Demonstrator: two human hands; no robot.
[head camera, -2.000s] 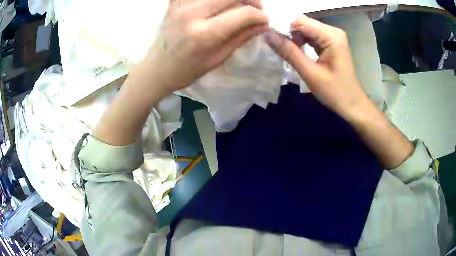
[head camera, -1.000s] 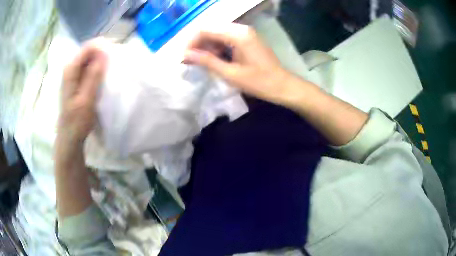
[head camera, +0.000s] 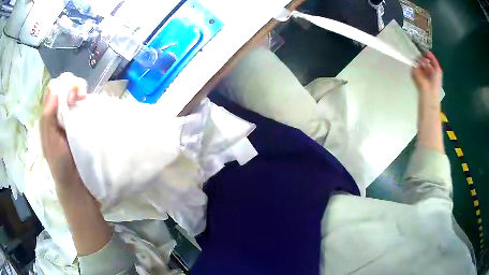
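My left hand (head camera: 56, 126) is closed on a bunched white garment piece (head camera: 134, 145), which hangs over the table edge onto the navy apron. My right hand (head camera: 427, 71) is stretched out at the far right and grips the end of a narrow white strip (head camera: 356, 33). The strip runs from the table's corner to the fingers. The hand is small, and whether it also holds a tool I cannot tell. The blue plate (head camera: 170, 53) lies on the white table beside the sewing machine (head camera: 80, 27).
A large heap of white-cream cloth (head camera: 16, 123) is at the left. A pale board (head camera: 378, 113) stands right of my lap. The white table's edge (head camera: 225, 62) runs diagonally. Yellow-black tape (head camera: 462, 166) marks the green floor at right.
My right hand has moved from the cloth out to the far right, and a white strip now shows in it. My left hand keeps the garment, slightly further left. The view shows more of the machine.
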